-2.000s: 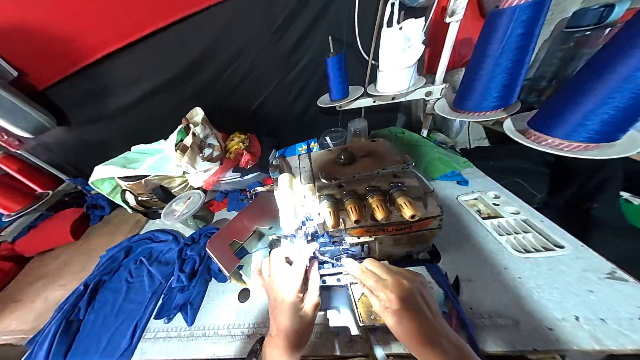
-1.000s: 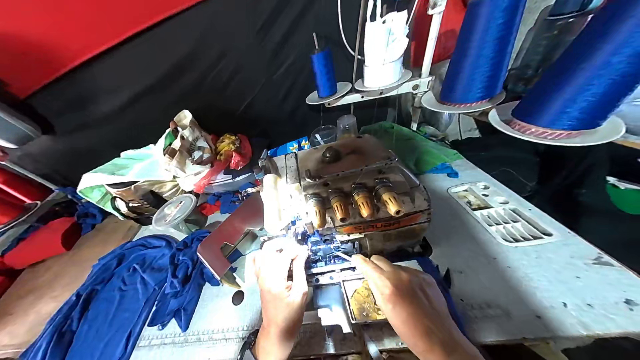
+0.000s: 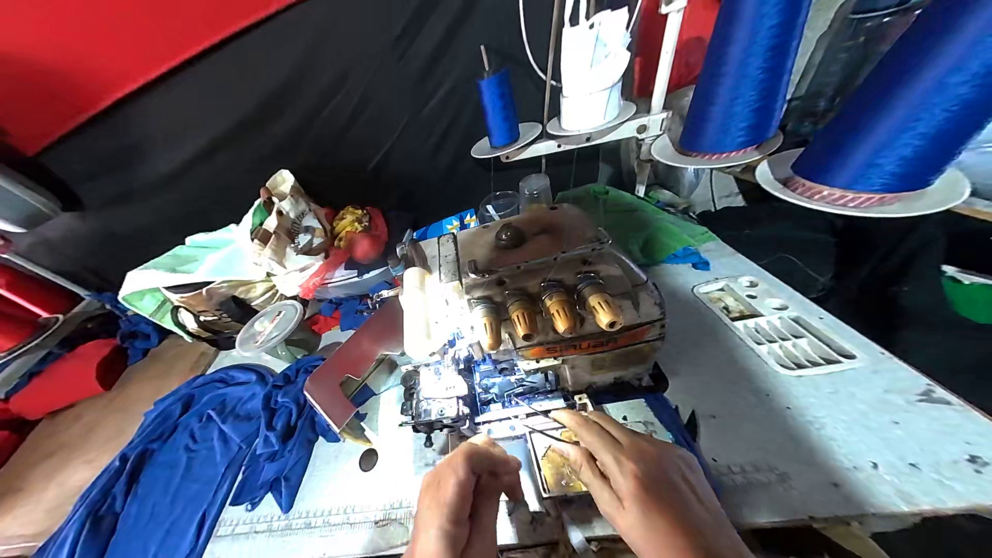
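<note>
An overlock sewing machine (image 3: 542, 287) with a row of tension knobs stands mid-table, its looper area (image 3: 511, 387) lit and exposed. My right hand (image 3: 628, 473) is low in front of the machine, over its lower cover, with slim dark tweezers (image 3: 542, 422) between the fingers, the tips pointing left toward the looper area. My left hand (image 3: 465, 492) is just below the presser and needle area, fingers curled and thumb close to the forefinger; whether a thread lies between them cannot be seen. A reddish-brown cover plate (image 3: 356, 360) stands out at the machine's left.
Blue fabric (image 3: 201, 449) lies across the table's left side. Behind it are a clear round container (image 3: 270, 327) and piled bags (image 3: 291, 225). Blue thread cones (image 3: 744, 77) stand on the rack at upper right. A white compartment tray (image 3: 783, 325) is set into the tabletop at right.
My left hand has drawn back from the looper area toward the table's front edge. The right hand's fingers have spread a little along the tweezers.
</note>
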